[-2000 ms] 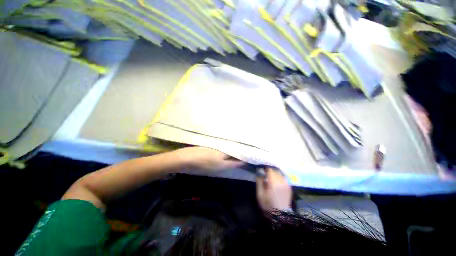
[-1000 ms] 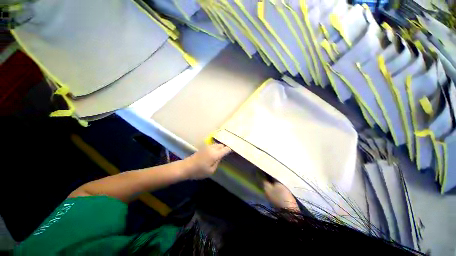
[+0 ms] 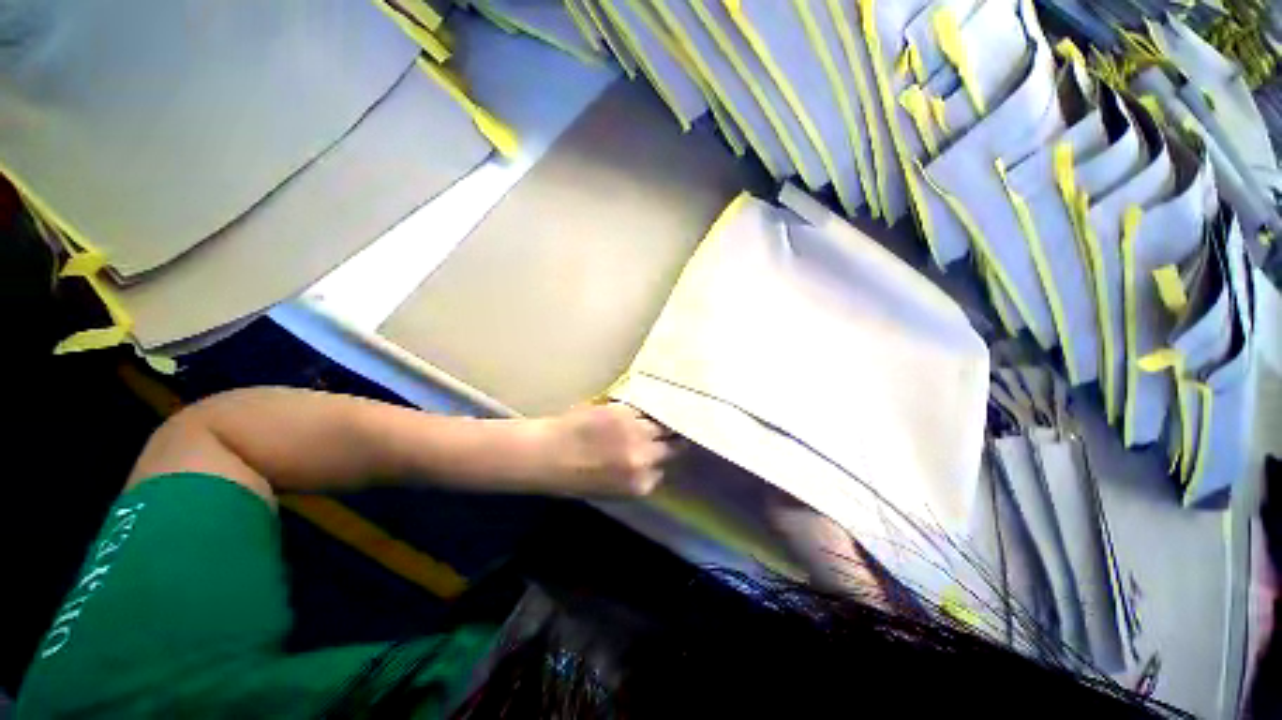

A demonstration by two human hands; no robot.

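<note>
A pale grey panel (image 3: 844,338) lies before me, white under glare, with a yellow line on its left side and a thin dark line along its near band. My left hand (image 3: 612,447) grips the panel's near edge close to its left corner, fingers partly hidden. My right hand (image 3: 830,551) is blurred at the near edge, farther right, partly covered by dark hair; whether it holds the edge cannot be told.
A stack of large grey sheets (image 3: 225,127) with yellow tails lies at the left. A fanned row of yellow-edged grey pieces (image 3: 1040,211) runs across the back. Narrow grey strips (image 3: 1054,542) lie right of the panel, on the grey-beige mat (image 3: 562,253).
Since one second ago my left hand has moved slightly right along the near edge, and the near band is more bent. Earlier, both hands were close together at the right; the view has also turned.
</note>
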